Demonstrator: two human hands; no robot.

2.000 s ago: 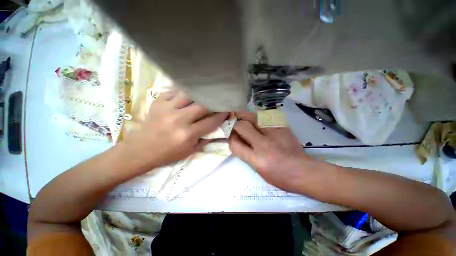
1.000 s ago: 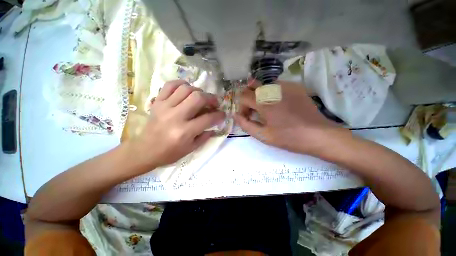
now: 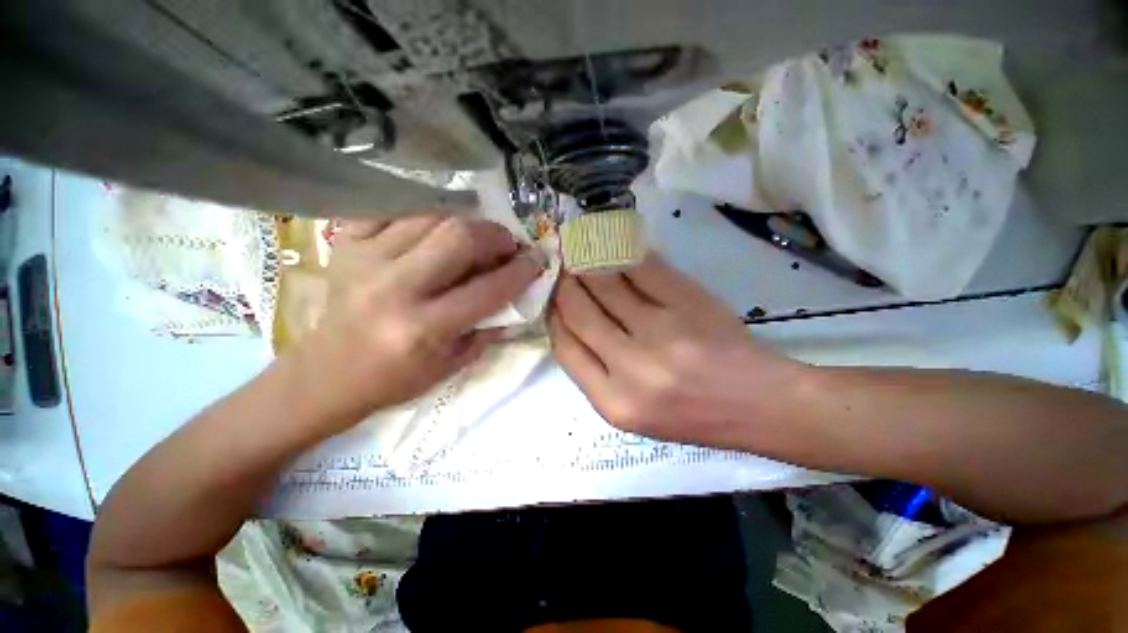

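The floral-print garment [image 3: 192,254] lies left of the needle area, with lace trim at its edge; part of it runs under my hands towards the table's front. My left hand [image 3: 414,291] is shut on the garment cloth, fingers bent at its edge. My right hand [image 3: 668,352] is beside it, fingertips on the same cloth edge, partly behind the cream ribbed tension knob [image 3: 602,240]. The sewing machine head [image 3: 285,111] hangs over the work. The presser foot and needle cannot be made out clearly.
Thread snips [image 3: 804,245] lie right of the needle area, beside cut floral pieces [image 3: 909,148]. A tan-yellow bundle [image 3: 1095,284] is at the far right. Measuring marks [image 3: 631,451] run along the table's front edge. Floral cloth [image 3: 328,575] hangs below the table at left, with more at lower right.
The view has shifted closer under the machine head. My right hand has drawn back from under the tension knob towards the table front, uncovering the snips. My left hand stays on the cloth.
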